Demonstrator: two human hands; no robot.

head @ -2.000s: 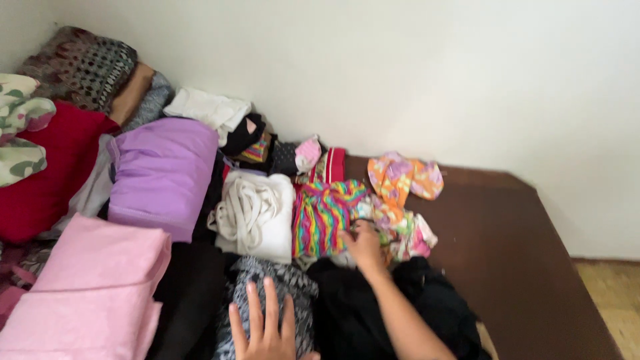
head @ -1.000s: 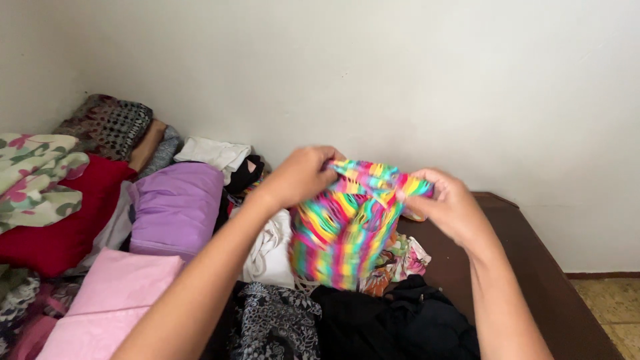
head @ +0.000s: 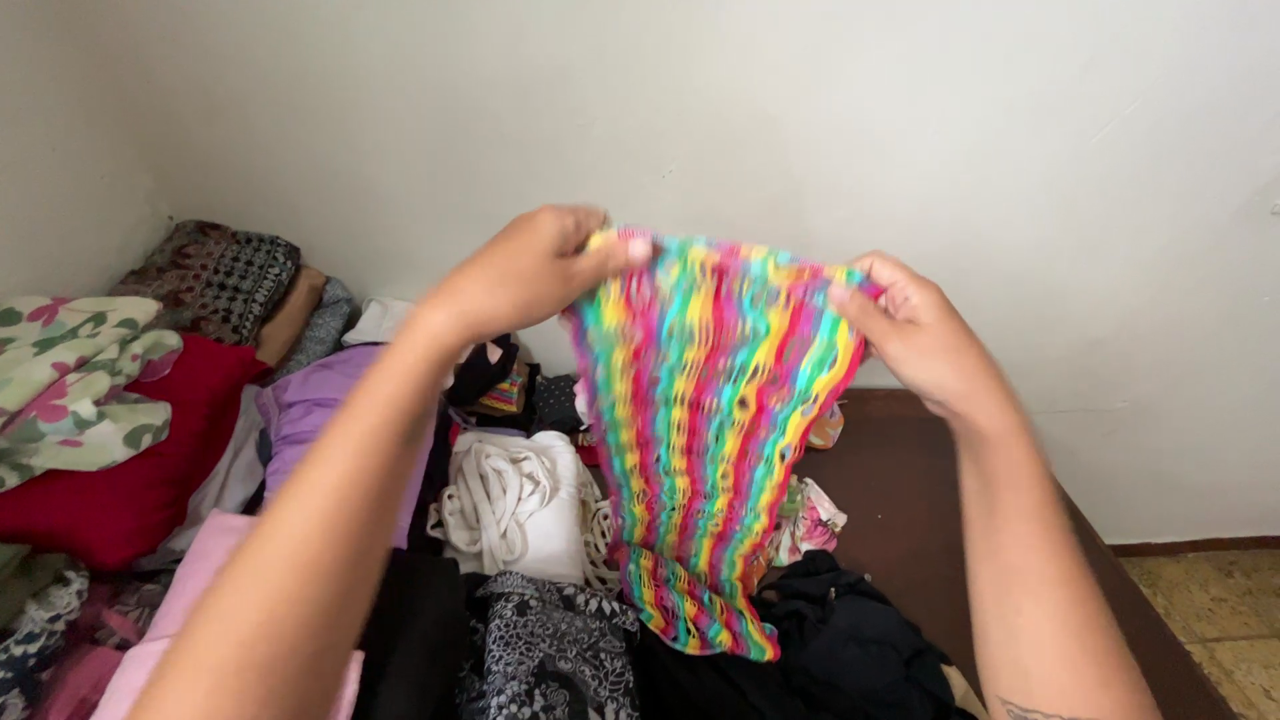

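A multicoloured striped open-knit garment (head: 710,420) hangs spread between my two hands. Its top left corner is pinched by my left hand (head: 550,260), and its top right corner by my right hand (head: 900,320). The lower end curls over black clothing (head: 850,640). Just left of it lies a folded white cloth with coiled straps (head: 515,500), and below that a black and white patterned cloth (head: 555,640). Part of a floral cloth (head: 810,520) shows behind its right edge.
Folded clothes cover the left side: a purple cloth (head: 320,400), a red one (head: 130,480), a pink one (head: 210,580) and a floral one (head: 80,380). The brown surface (head: 900,490) extends right to an edge above a tiled floor (head: 1220,600). A pale wall stands behind.
Two seconds ago the striped garment lay among the clothes under my right hand. Both hands then held it up bunched; now it hangs stretched out, its length showing.
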